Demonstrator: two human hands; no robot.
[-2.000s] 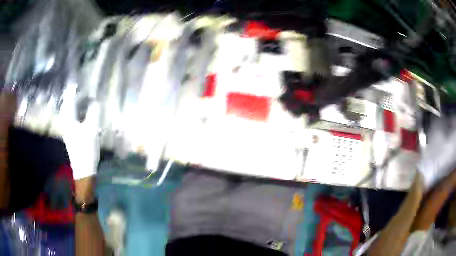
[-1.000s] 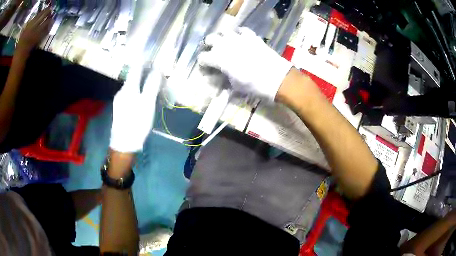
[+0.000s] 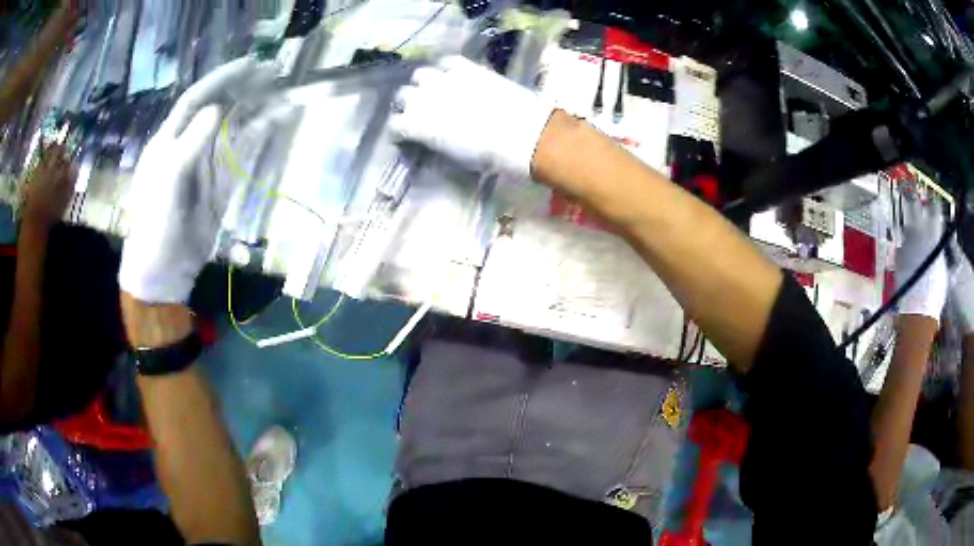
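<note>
A blurred grey metal strip (image 3: 358,77) spans between my two white-gloved hands. My left hand (image 3: 176,203) is at the strip's left end, fingers curled and partly blurred. My right hand (image 3: 470,115) is closed at its right end, palm down, hiding that part. More metal strips (image 3: 368,229) lie on the bench below and between my hands. Thin yellow leads (image 3: 352,355) loop over the bench's front edge, with white sleeves (image 3: 408,328) on them. Another yellow lead (image 3: 267,190) hangs near my left hand.
White-and-red printed sheets (image 3: 577,277) cover the bench. A black screwdriver-like tool (image 3: 822,171) extends from the right above a grey fixture (image 3: 817,219). Other people's hands show at far left (image 3: 48,181) and far right (image 3: 921,261). Red stools (image 3: 705,469) stand below.
My left hand has moved left and up to the strip's end. My right hand has moved slightly left. The view has turned, and the strip now lies crosswise between my hands.
</note>
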